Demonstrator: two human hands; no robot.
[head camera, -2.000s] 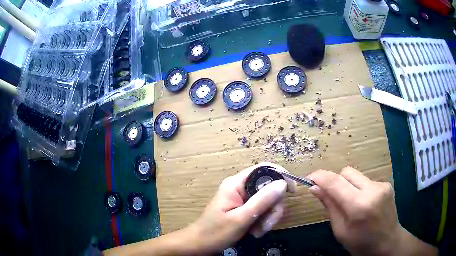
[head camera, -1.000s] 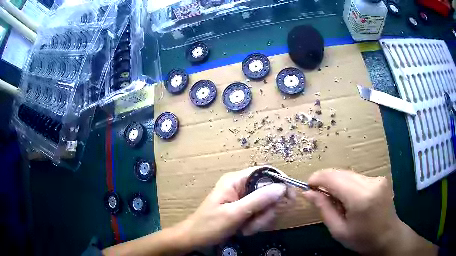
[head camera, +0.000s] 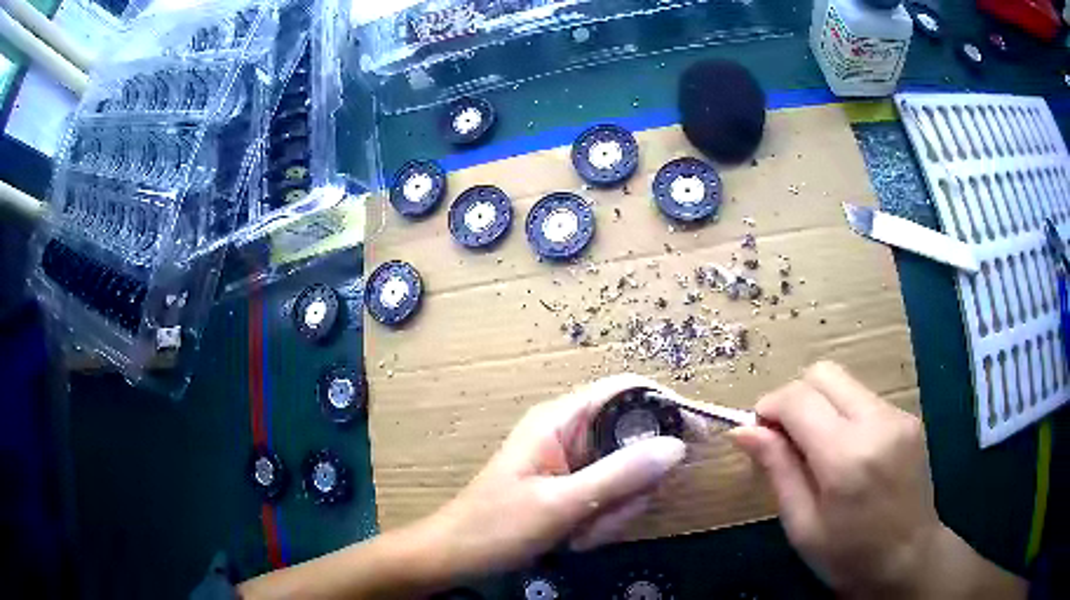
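My left hand (head camera: 561, 478) holds a black wheel part (head camera: 635, 424) with a silver centre above the front of the cardboard sheet (head camera: 469, 387). The thumb lies over its lower edge. My right hand (head camera: 839, 469) grips slim metal tweezers (head camera: 718, 410), whose tip reaches the wheel's upper right rim; the exact contact is too small to tell. Small pale and dark scraps (head camera: 681, 340) lie on the cardboard behind the hands. Other wheel parts (head camera: 561, 225) lie flat on the cardboard's back and left.
A black foam pad (head camera: 720, 110) is at the cardboard's back edge. A craft knife (head camera: 909, 237) reaches onto the white slotted tray (head camera: 1011, 270) at right. A white bottle (head camera: 862, 47) stands behind. Clear blister trays (head camera: 141, 176) are upper left. More wheels (head camera: 326, 476) lie left and at the front edge.
My right hand has moved slightly right, and the tweezers have gone from across the wheel's top to its upper right rim. The held wheel has shifted slightly right.
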